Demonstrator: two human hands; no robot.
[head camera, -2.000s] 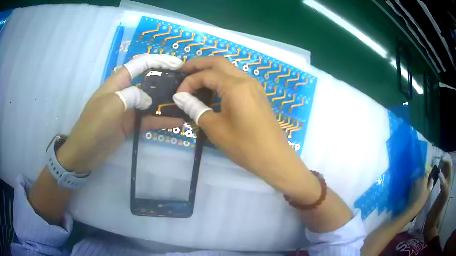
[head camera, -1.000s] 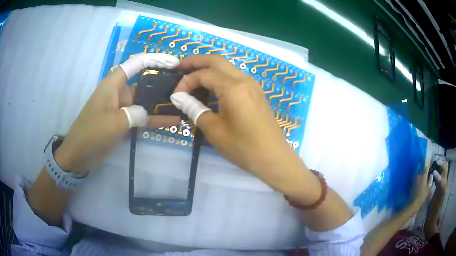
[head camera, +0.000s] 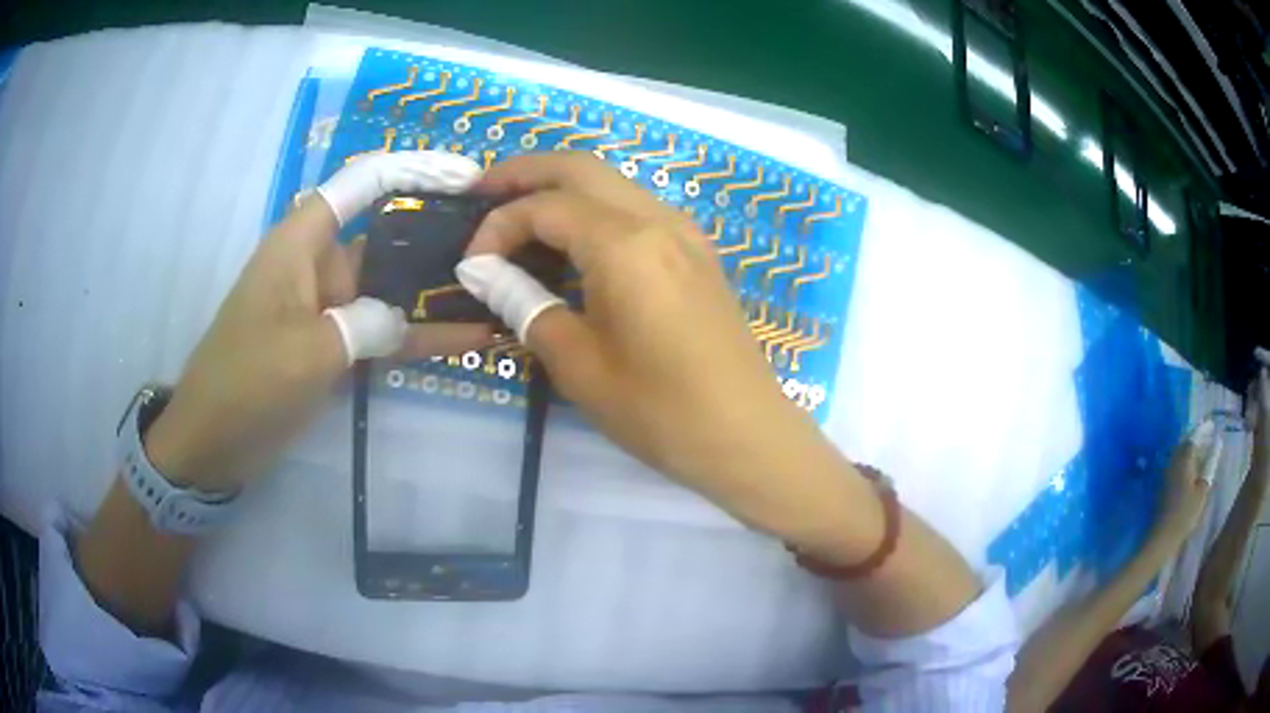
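My left hand (head camera: 286, 314), with white finger cots on thumb and index finger, holds a black phone frame (head camera: 446, 574) by its solid upper end. The frame's open rectangular window points toward me. My right hand (head camera: 634, 300) is over the same end; its cotted thumb and bare index finger are pinched at the frame's surface. A thin orange flex circuit (head camera: 443, 294) lies on the black surface and runs under the right thumb. The right fingertips hide its other end. Small gold contacts (head camera: 404, 205) show near the frame's top edge.
A blue flex carrier sheet (head camera: 836, 300) with orange strips lies under and behind my hands on the white foam sheet (head camera: 139, 167). Crumpled blue film (head camera: 1100, 460) is at right. The green conveyor (head camera: 724, 56) carries black frames. Another person's arms (head camera: 1114, 599) are at far right.
Both hands and the phone frame have shifted slightly left in the view, keeping their hold. Frames on the conveyor have moved left. The other person's hands at far right have moved.
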